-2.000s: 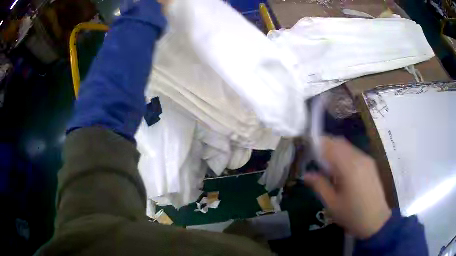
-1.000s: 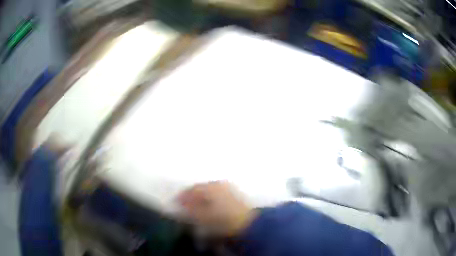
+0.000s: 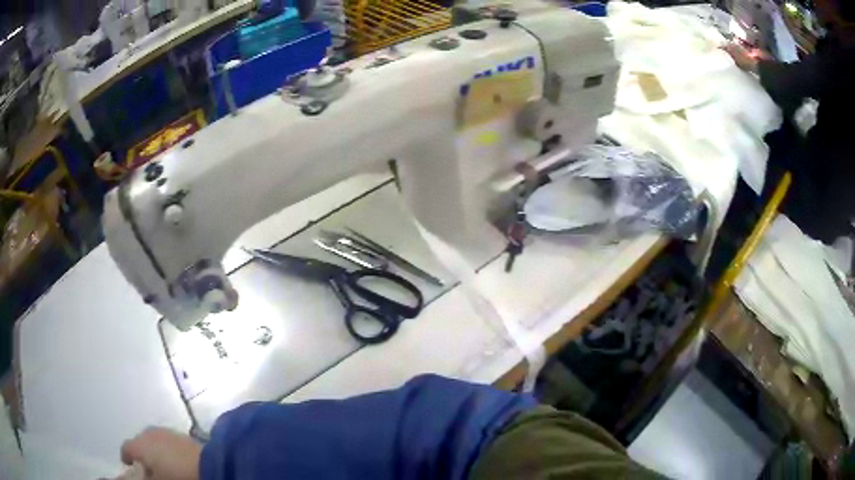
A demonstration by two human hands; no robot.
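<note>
My right hand (image 3: 161, 454) is low at the left, at the bottom edge of the picture and partly cut off; whether it holds anything cannot be told. My left hand is not in view. The white sewing machine (image 3: 366, 122) stands across the table, its lamp lighting the needle plate (image 3: 225, 352). Black-handled shears (image 3: 352, 292) lie open-looped on the bed, with slim silver tweezers or snips (image 3: 361, 251) beside them. A narrow white strip (image 3: 487, 307) runs from behind the machine's arm over the table's front edge.
A clear plastic bag (image 3: 609, 192) lies right of the machine. White cloth (image 3: 689, 103) is heaped behind it, near a person in dark clothes (image 3: 814, 141). A yellow rail (image 3: 750, 246) and more white cloth (image 3: 806, 291) are at the right. A blue bin (image 3: 267, 58) stands behind.
The view has swung right from the cloth pile and the table to the sewing machine. My left hand has left the picture. My right arm now reaches left across the bottom.
</note>
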